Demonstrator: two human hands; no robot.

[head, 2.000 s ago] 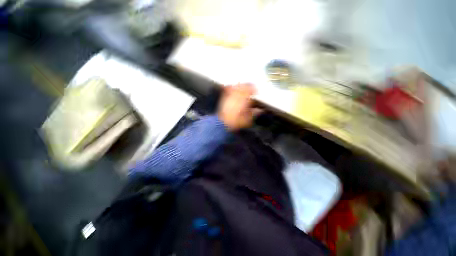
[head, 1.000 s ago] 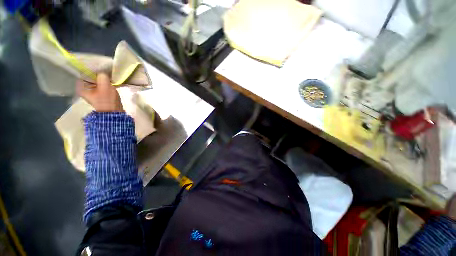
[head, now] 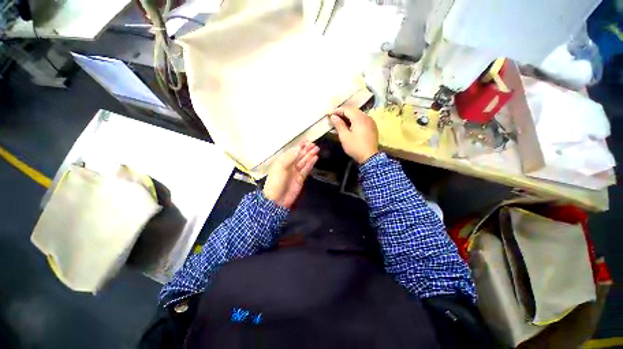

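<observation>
A large beige bag body [head: 253, 82] lies on the white machine table, its open mouth edge facing me. My right hand [head: 356, 133] has its thumb and fingertips on that mouth edge, near its right end. My left hand [head: 292, 176] is just below the edge, palm turned up with the fingers spread a little. Whether small pieces lie in the left palm cannot be told. The parts dish is not visible.
A side table [head: 198, 163] at left holds a beige bag [head: 95, 228]. Right of the machine parts [head: 410, 85] are loose hardware [head: 444, 119], a red tape dispenser [head: 483, 99] and a pink-sided box [head: 529, 129]. A carton at lower right holds beige bags [head: 553, 266].
The view has swung right. My left hand has left the bag at the side table and come to the machine table. My right hand has come in from the right edge onto the bag body.
</observation>
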